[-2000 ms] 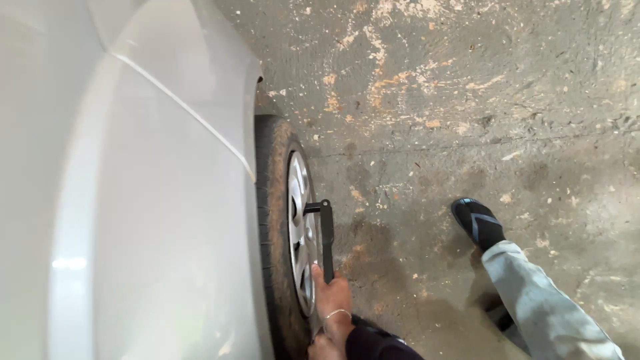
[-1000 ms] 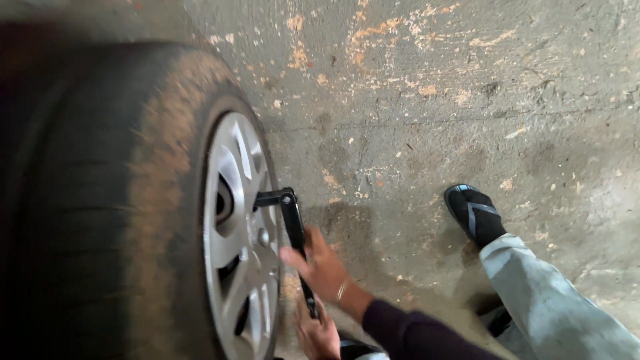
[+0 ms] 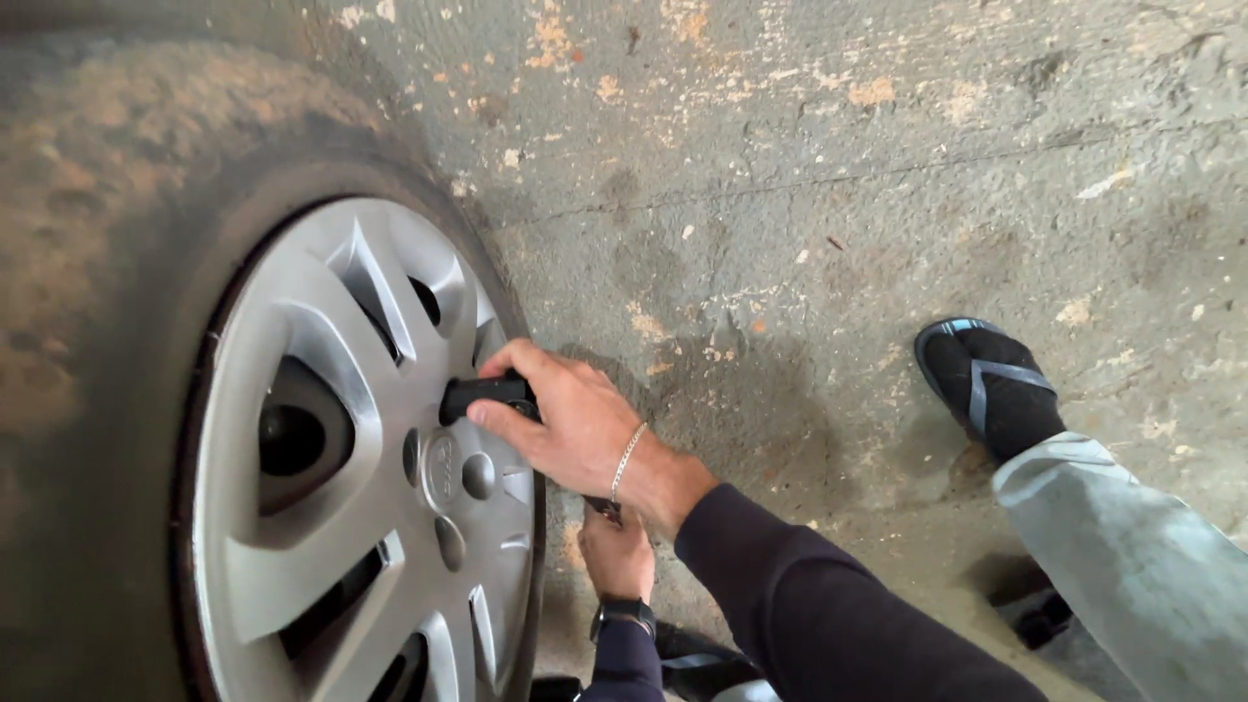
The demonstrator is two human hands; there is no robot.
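A silver wheel cover point(image 3: 322, 331) with a round centre emblem sits in a dusty black tyre point(image 3: 107, 244). My right hand point(image 3: 575, 424), a chain bracelet at its wrist, is closed around the head of a black lug wrench point(image 3: 483, 398). The wrench's socket end meets the cover just above the emblem; whether it sits on a nut cannot be seen. Lower down, my left hand point(image 3: 619, 556), with a dark watch, holds the far end of the wrench handle. My right hand and forearm hide the middle of the handle.
Worn, paint-spotted concrete floor point(image 3: 829, 195) lies beside the wheel. A foot in a black sock and flip-flop point(image 3: 985, 385) stands at the right, below light trousers point(image 3: 1121, 546). Another flip-flop point(image 3: 697, 663) shows at the bottom edge.
My right hand has moved from the middle of the wrench handle up to its head. My left hand remains near the handle's far end. The view has come closer to the wheel.
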